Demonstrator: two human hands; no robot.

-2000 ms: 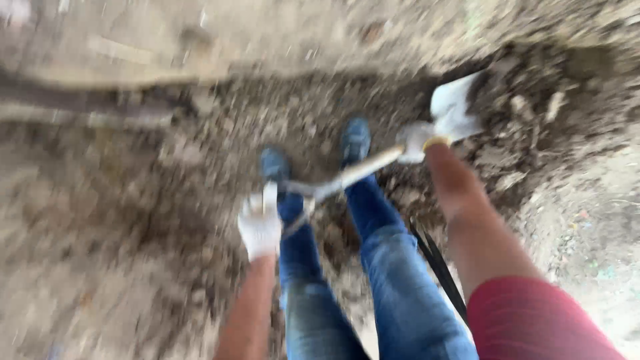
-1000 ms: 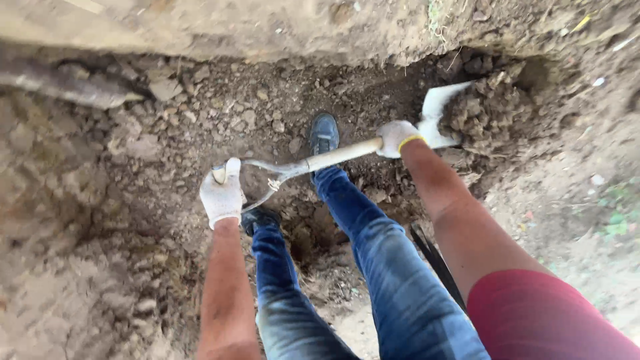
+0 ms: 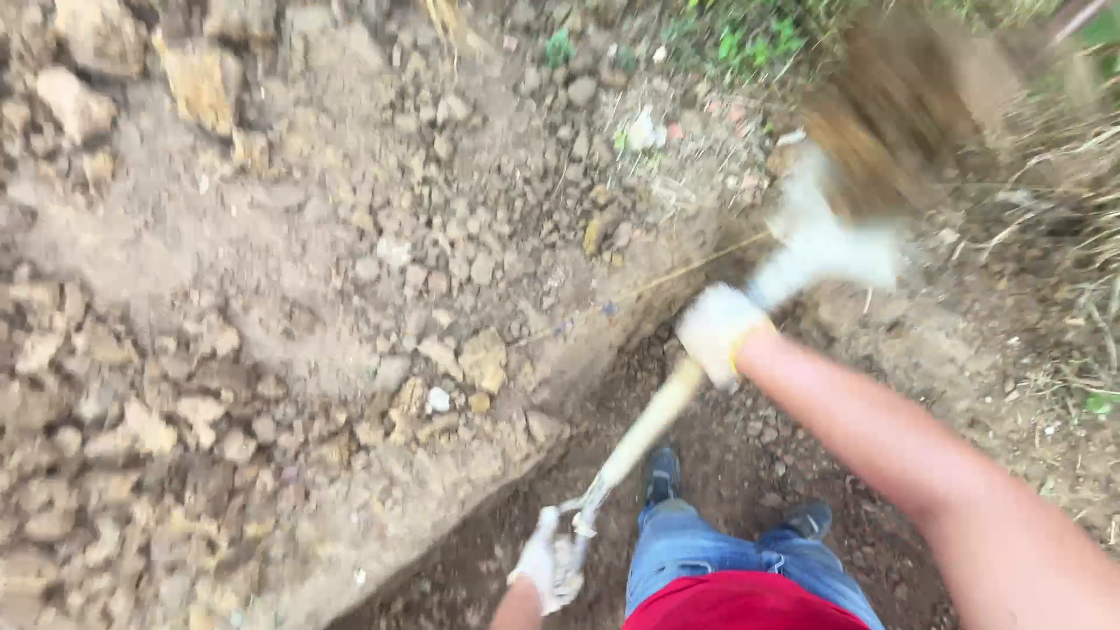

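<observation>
A shovel with a pale wooden shaft [image 3: 652, 420] slants from lower centre to upper right. My left hand [image 3: 547, 564], in a whitish work glove, is closed on its handle end. In a matching glove with a yellow cuff, my right hand [image 3: 719, 334] grips the shaft close above the blade. The metal blade [image 3: 831, 236] is blurred. Brown soil [image 3: 892, 114], also blurred by motion, is at the blade's far edge; whether it still rests on the metal I cannot tell.
My shoes [image 3: 662, 477] stand on the floor of a dug trench [image 3: 735, 446]. Along its left runs an earth edge [image 3: 525, 446], with loose clods [image 3: 131, 429] beyond. A thin string [image 3: 691, 267] crosses near the rim. Green weeds [image 3: 752, 44] and dry grass [image 3: 1085, 166] grow at the upper right.
The shovel has come up out of the trench with both hands on it, and its load of soil is now above the ground by the rim. The view has turned strongly.
</observation>
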